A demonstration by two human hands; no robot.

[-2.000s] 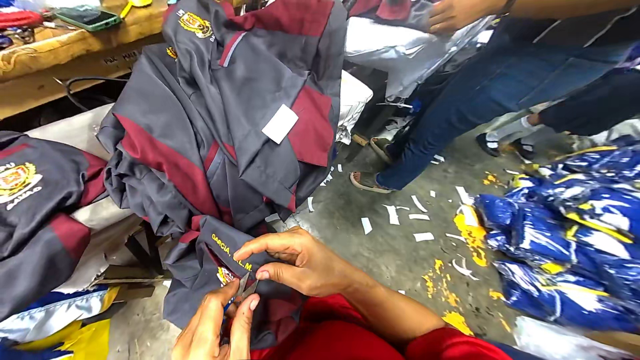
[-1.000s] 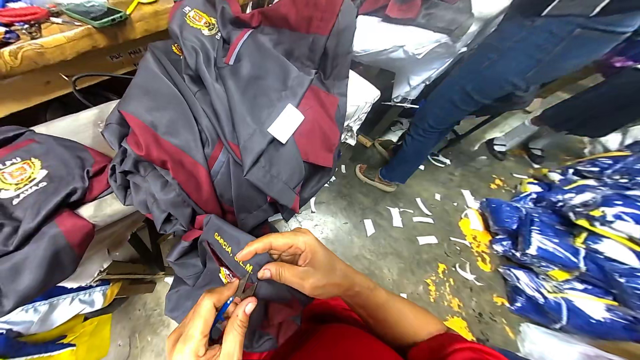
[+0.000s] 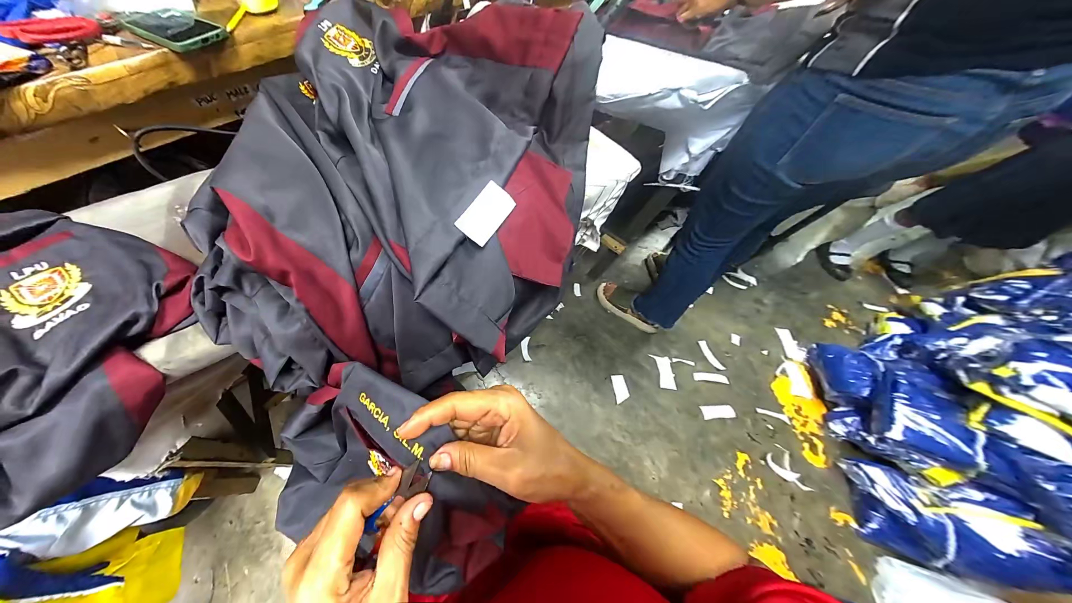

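Near the bottom centre, my left hand [image 3: 360,536] holds a small metal cutting tool with a blue handle [image 3: 377,517], most of it hidden by the fingers. Its narrow blades meet the lower edge of a dark grey fabric flap [image 3: 381,402] with yellow embroidered lettering. My right hand [image 3: 511,444] pinches that flap's right end between thumb and forefinger. An embroidered crest shows just under the flap. Above both hands is a heaped grey and maroon garment [image 3: 310,176], with a white paper tag [image 3: 485,213] lying on it.
Another grey and maroon garment [image 3: 75,377] lies at left. A wooden table [image 3: 109,84] at upper left holds a phone [image 3: 172,29]. A person in jeans [image 3: 754,184] stands at upper right. Bagged blue garments [image 3: 946,486] are at right; white scraps [image 3: 666,373] litter the floor.
The fingers of my left hand have shifted slightly around the blue-handled tool, covering more of its handle than one second ago. My right hand keeps its pinch on the flap.
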